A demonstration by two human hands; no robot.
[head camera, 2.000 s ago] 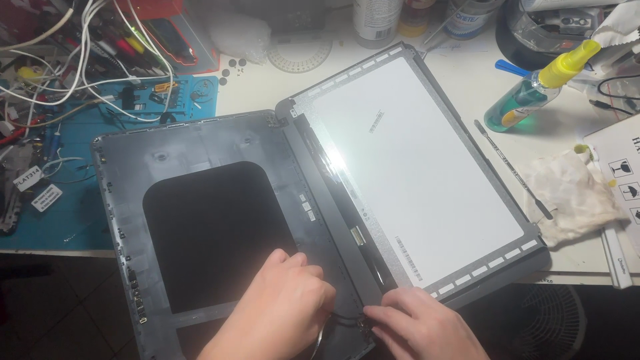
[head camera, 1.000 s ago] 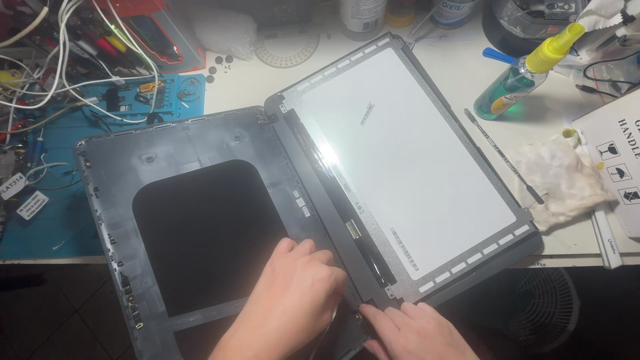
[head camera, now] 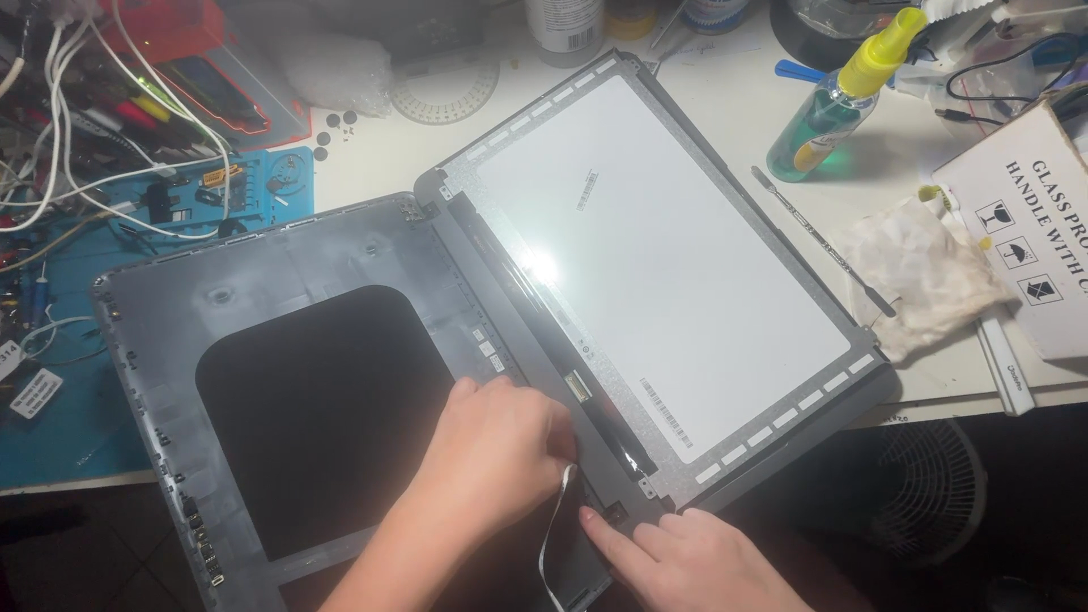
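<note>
An open laptop display lid [head camera: 297,238], a dark shell, lies at the left, with its inner side up. Joined along its right edge is the LCD panel [head camera: 663,255], its pale back facing up and a bare connector [head camera: 578,385] on its lower strip. Over the lid near the hinge edge, my left hand [head camera: 510,450] pinches the end of a thin display cable [head camera: 548,544], which hangs down between the hands. My right hand [head camera: 671,552] rests at the lower hinge corner, its index finger extended against the dark frame.
A green spray bottle [head camera: 824,119], a metal spudger [head camera: 820,238], a stained cloth [head camera: 926,263] and a white box [head camera: 1028,229] stand or lie at the right. White cables [head camera: 59,110] tangle over a blue mat [head camera: 68,425] at the left. The table edge runs below.
My left hand has risen a little along the hinge edge, and a light cable end now shows at its fingers. My right index finger now points out along the frame.
</note>
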